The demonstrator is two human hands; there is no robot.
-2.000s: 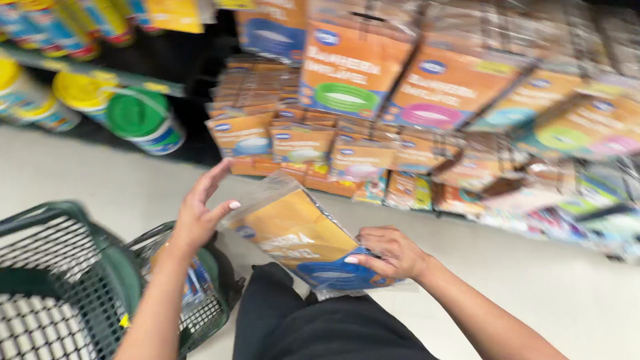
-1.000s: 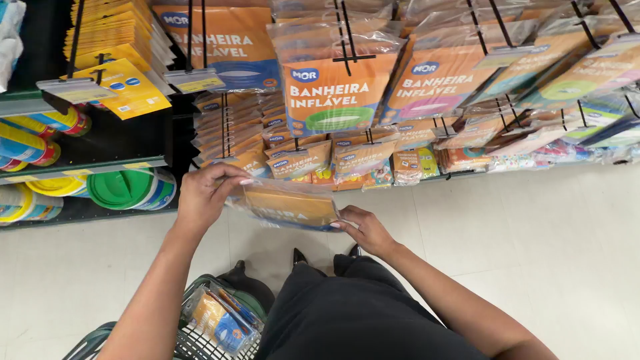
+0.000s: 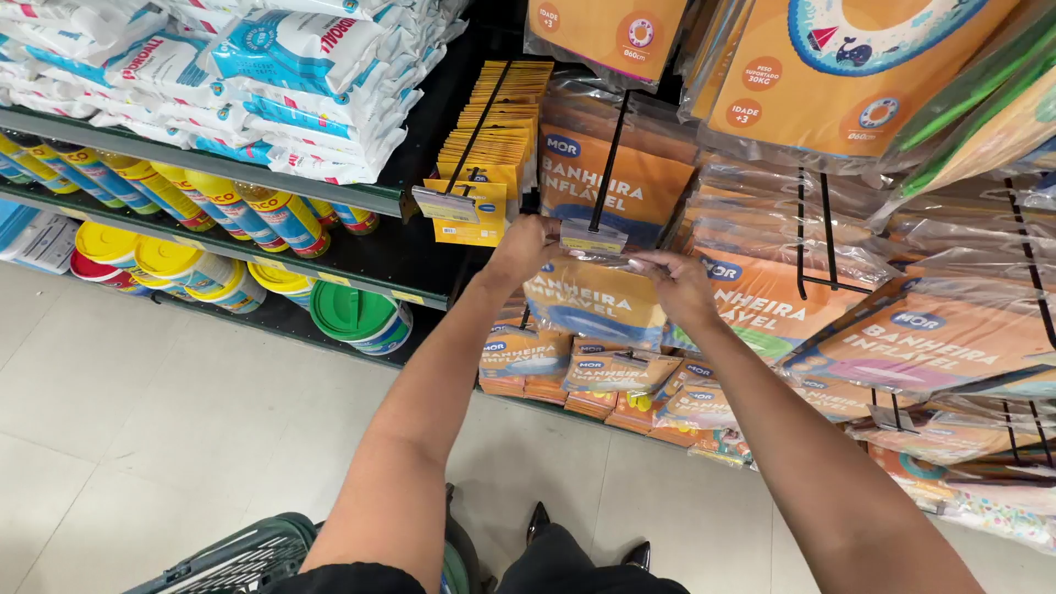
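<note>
Both hands hold an inflatable bathtub package (image 3: 594, 299), orange and blue in clear plastic, by its top edge. My left hand (image 3: 521, 247) grips the top left corner, and my right hand (image 3: 681, 285) pinches the top right. Between the hands, the end of a black display hook (image 3: 606, 169) with a price tag holder (image 3: 592, 238) reaches to the package's top edge. Whether the hook passes through the package cannot be seen. Behind the hook hangs another orange bathtub package (image 3: 610, 177).
More packages (image 3: 759, 297) hang on hooks at right. Yellow packets (image 3: 470, 210) hang at left, beside shelves with white-and-blue bags (image 3: 297, 49), bottles (image 3: 280, 216) and a green-lidded tub (image 3: 359, 318). A dark green shopping basket (image 3: 239, 557) is at the bottom left.
The held package has moved from in front of my body up to the hook at the rack. Both arms are now stretched forward.
</note>
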